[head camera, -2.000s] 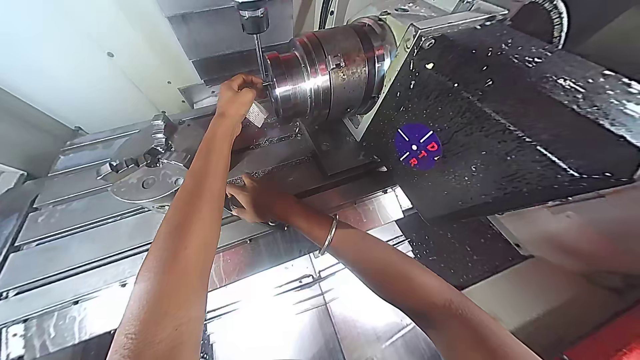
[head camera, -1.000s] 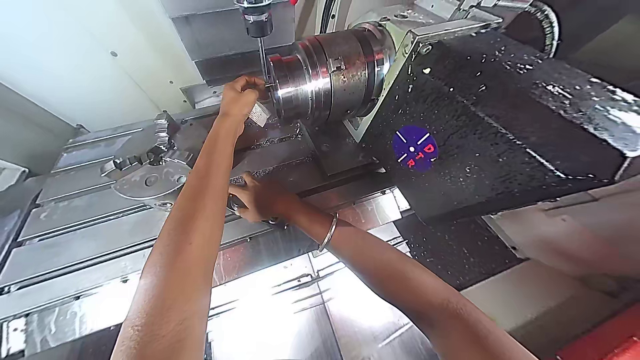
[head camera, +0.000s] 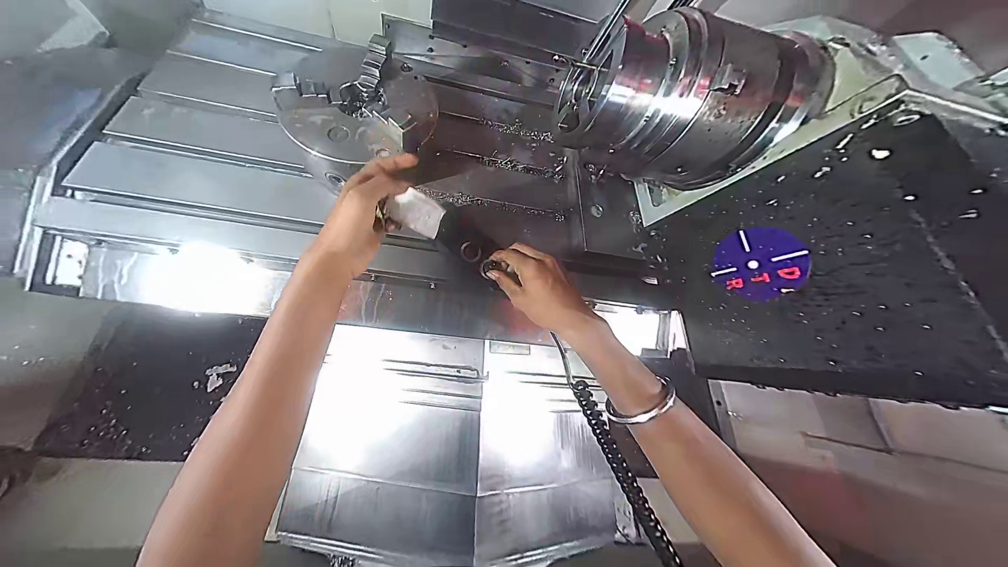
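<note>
My left hand (head camera: 358, 213) is at the pale-faced end of a dark hand-held control pendant (head camera: 461, 235), fingers curled around its edge. At the pendant's other end, my right hand (head camera: 543, 287) pinches a small dark round knob. A black coiled cable (head camera: 622, 465) hangs below my right wrist. Just beyond my left hand lies a three-jaw chuck (head camera: 315, 130) on the slotted machine table. A shiny turned metal cylinder (head camera: 654, 94) sits to the upper right of both hands, with a slim tool (head camera: 602, 35) by its front face. My left thumb is mostly hidden.
The slotted steel machine table (head camera: 165, 173) runs behind my hands, with metal chips (head camera: 520, 167) strewn along it. A black wet housing (head camera: 866, 260) bearing a purple disc stands at right. Shiny sheet-metal covers (head camera: 409, 504) slope below my hands.
The view has shifted strongly. My left hand, seen earlier in front of the metal cylinder's face, now shows over the near edge of the three-jaw chuck. The coiled cable has come into view.
</note>
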